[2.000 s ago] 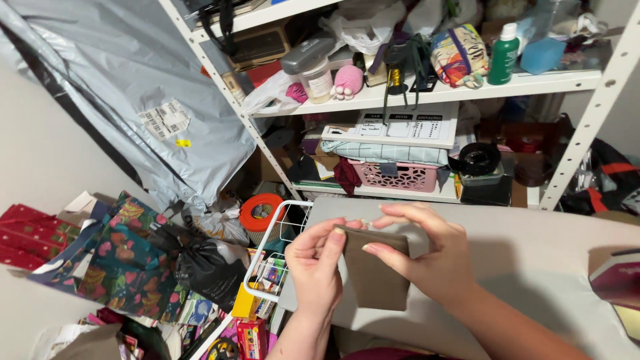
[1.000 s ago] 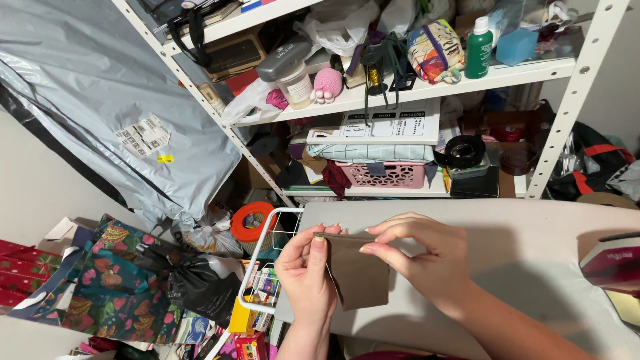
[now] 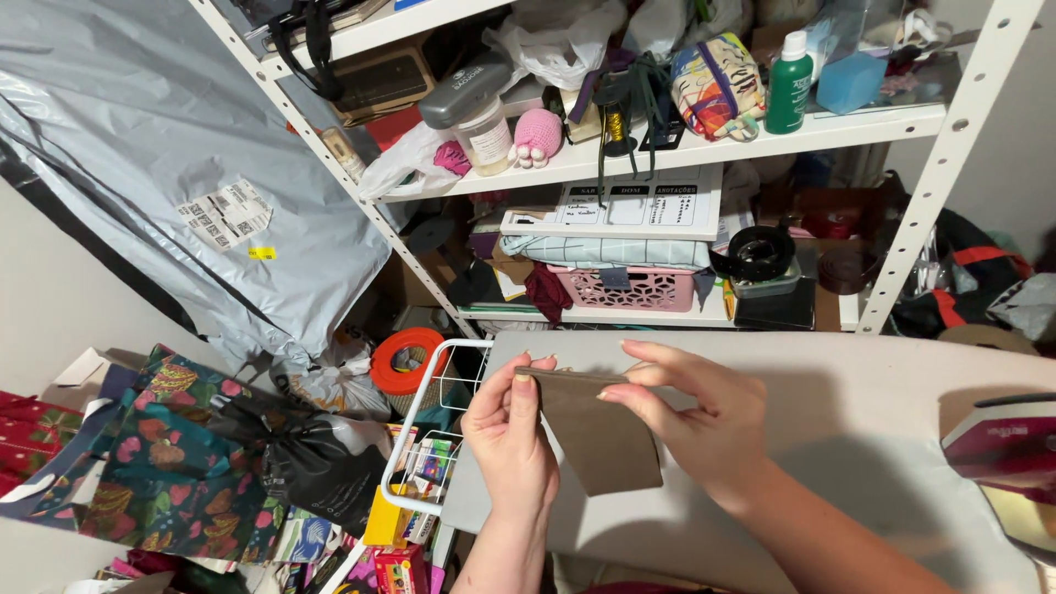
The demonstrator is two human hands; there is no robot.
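Observation:
A piece of brown fabric point(image 3: 606, 437) with a folded top edge hangs between my hands above the ironing board point(image 3: 792, 379). My left hand point(image 3: 516, 437) pinches its upper left corner between thumb and fingers. At the upper right corner, the thumb and index finger of my right hand point(image 3: 701, 412) hold the same edge. The fabric's lower end hangs free. A clothes iron point(image 3: 1006, 454) rests at the right end of the board.
A white wire rack point(image 3: 396, 478) juts from the board's left end. Behind the board stands a metal shelf point(image 3: 660, 157) with a pink basket point(image 3: 631, 289) and a green bottle point(image 3: 789, 87). Gift bags point(image 3: 177, 470) and an orange ring point(image 3: 404, 360) lie to the left.
Both hands have kept hold of the fabric. Its face, turned more toward me a second ago, now hangs at more of a slant from the top edge.

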